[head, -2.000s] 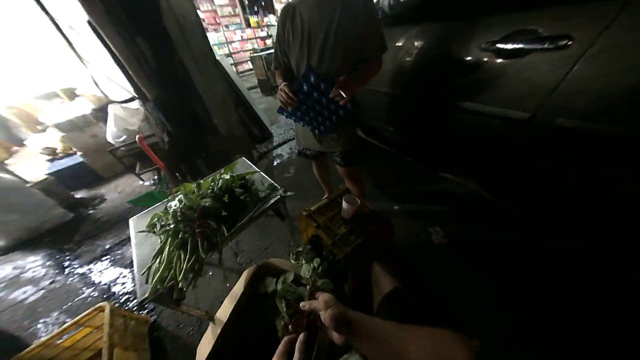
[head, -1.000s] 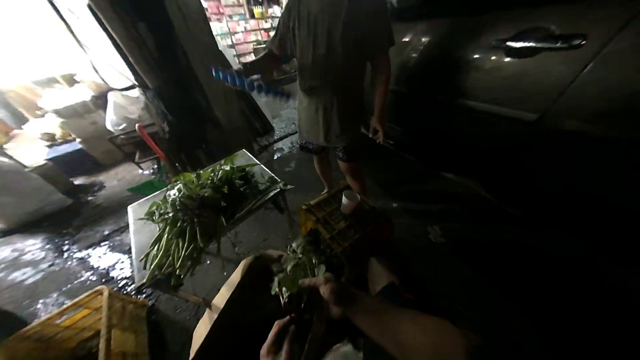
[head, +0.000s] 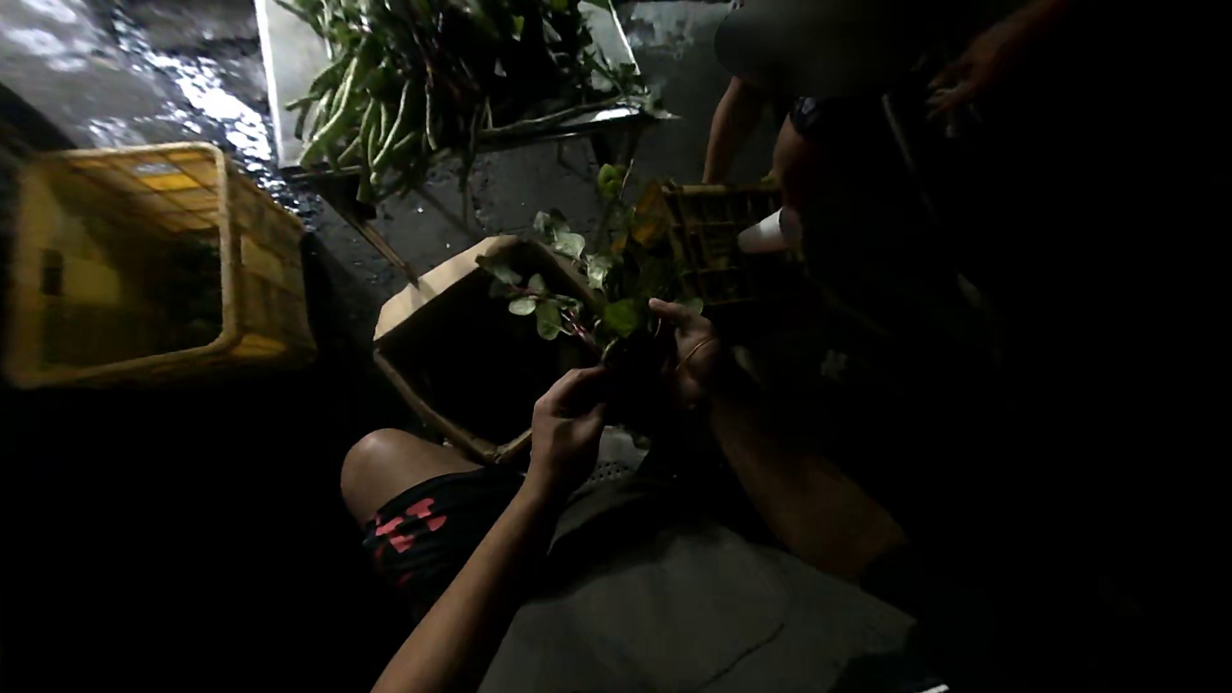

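A bunch of leafy greens with reddish stems (head: 577, 308) is between my two hands, above my lap. My left hand (head: 568, 423) is closed at the lower, dark part of the bunch, on its left side. My right hand (head: 688, 346) grips the bunch from the right, thumb upward, with a thin band looped at its fingers. Just beyond and left of the hands stands an open cardboard box (head: 438, 287), its inside dark. The lower stems are lost in shadow.
Leafy greens and long green pods (head: 385, 106) lie on a low table (head: 281, 87) ahead. A yellow plastic crate (head: 226, 260) stands at left, another crate (head: 722, 241) ahead with a white cup (head: 765, 233). Another person (head: 736, 125) bends beside it.
The view has tilted down toward my lap. The other person, upright before, now bends low by the far crate, and the blue tray they held is out of sight. The greens remain in my hands.
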